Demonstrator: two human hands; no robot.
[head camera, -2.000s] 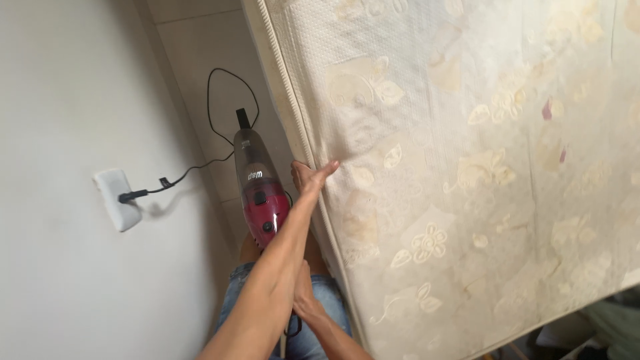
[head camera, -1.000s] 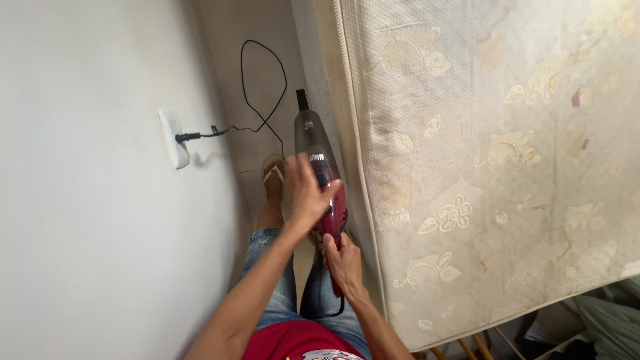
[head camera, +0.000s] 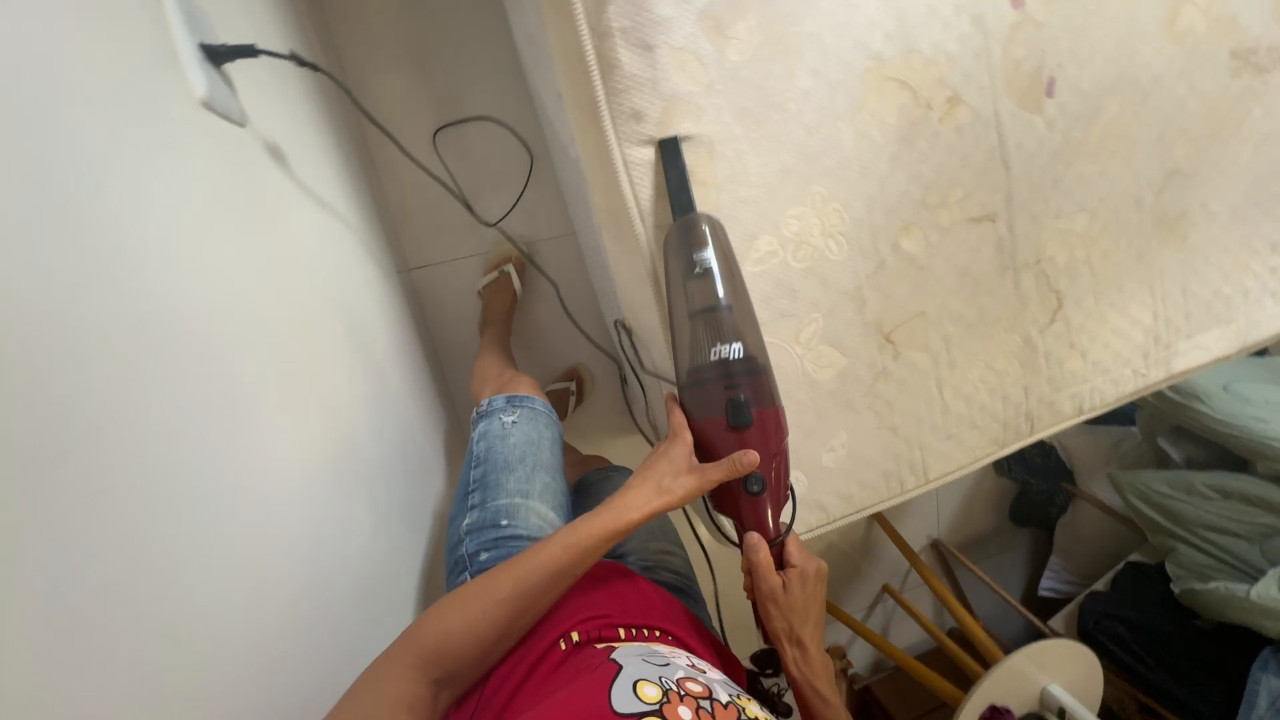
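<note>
A red and black Wap handheld vacuum cleaner with a smoky clear dust cup lies over the near-left part of a cream floral mattress. Its narrow black nozzle points away from me, with the tip at the mattress top near the piped edge. My right hand is wrapped around the rear handle. My left hand holds the side of the red body, thumb lying across it near a round button. The black cord runs from the vacuum over the floor to a wall outlet.
The white wall with its outlet stands close on the left, a narrow tiled floor strip beside it. Beyond the mattress's near edge are wooden legs, a round pale disc and piled fabric.
The vacuum has moved from beside the mattress to over its top. My left hand, on the mattress edge two seconds ago, now grips the vacuum body.
</note>
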